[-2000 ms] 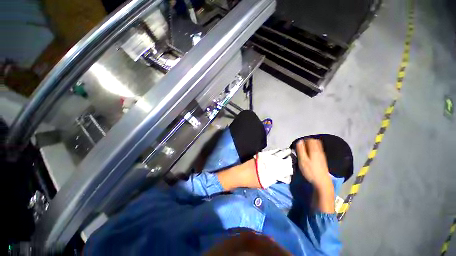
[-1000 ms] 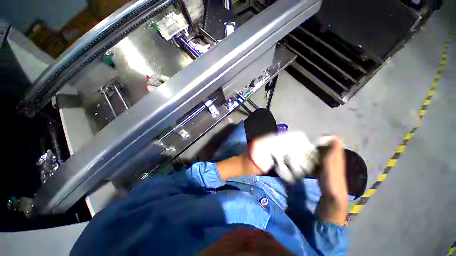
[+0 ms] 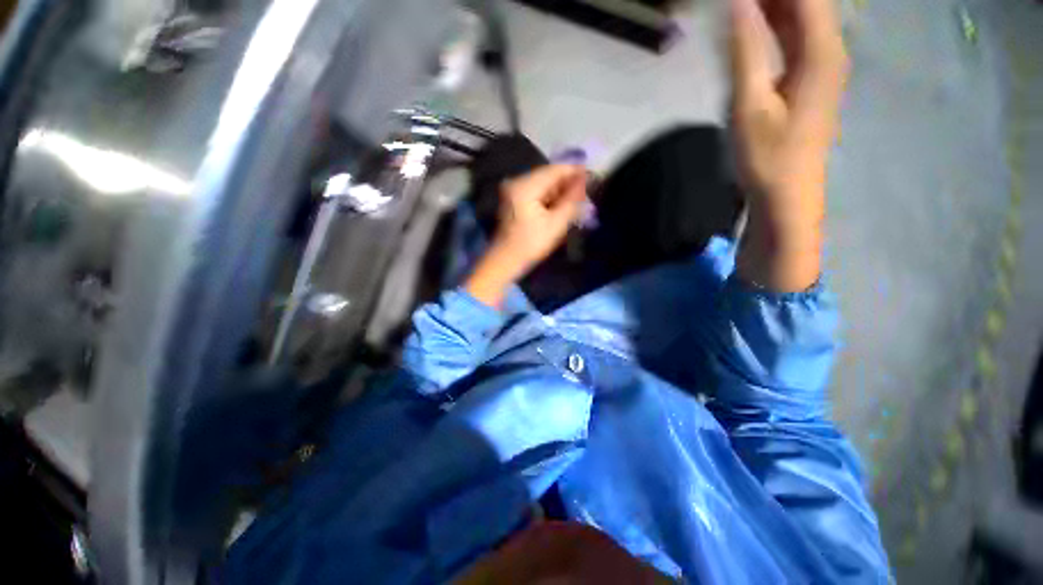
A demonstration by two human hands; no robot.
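The frame is blurred. My left hand (image 3: 535, 217) is bare, with its fingers curled in, in front of my left black trouser knee (image 3: 499, 158); no object shows in it. My right hand (image 3: 789, 114) is bare and raised beside my right black trouser knee (image 3: 684, 171), its fingers extended and apart with nothing visible in them. Its fingertips are cut off or nearly so by the top edge. No glove can be made out. My blue smock (image 3: 652, 457) covers my lap and arms.
A thick shiny metal machine rail (image 3: 200, 263) curves along the left. Shiny blurred machine parts (image 3: 366, 197) lie between it and my left arm. Yellow-black floor tape (image 3: 972, 389) runs down the right on grey floor. A black rack edge (image 3: 618, 17) shows at the top.
The white-grey glove is gone from my left hand, which is now bare. My hands have moved apart; the right is raised toward the top edge. The view has shifted and blurred.
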